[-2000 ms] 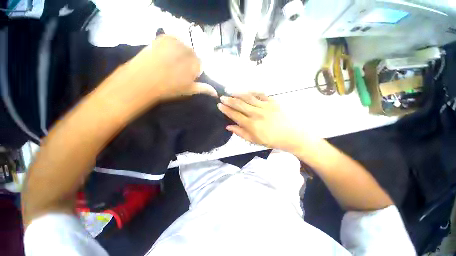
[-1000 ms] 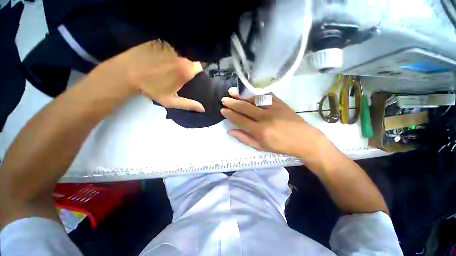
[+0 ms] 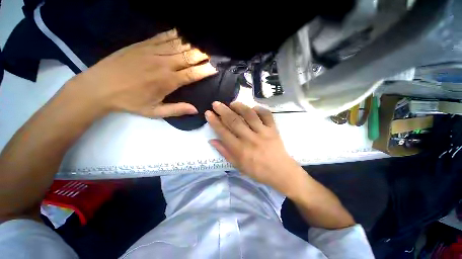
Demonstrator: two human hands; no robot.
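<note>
Black garment cloth (image 3: 188, 122) with a rounded end lies on the white machine table under my fingers. More black cloth with a white line (image 3: 60, 42) spreads behind my left arm. My left hand (image 3: 152, 76) lies flat on the cloth, fingers apart, thumb near the rounded end. My right hand (image 3: 248, 139) rests with its fingertips at the cloth's right edge, beside the presser foot (image 3: 266, 81). Neither hand grips the cloth. The sewing machine head (image 3: 375, 66) looms large and blurred at upper right. The needle tip cannot be made out.
Shears with yellow-brown handles (image 3: 358, 114) lie right of the needle area, partly hidden by the machine head. A green handle (image 3: 374, 119) and an open cardboard box (image 3: 397, 144) stand beside them. A ruler scale (image 3: 197, 166) runs along the table's front edge. A red basket (image 3: 81, 195) is below at left.
The view has moved closer to the machine head. The black cloth swung from the lap side to behind my left arm. My left hand has flattened, and my right hand has shifted slightly left.
</note>
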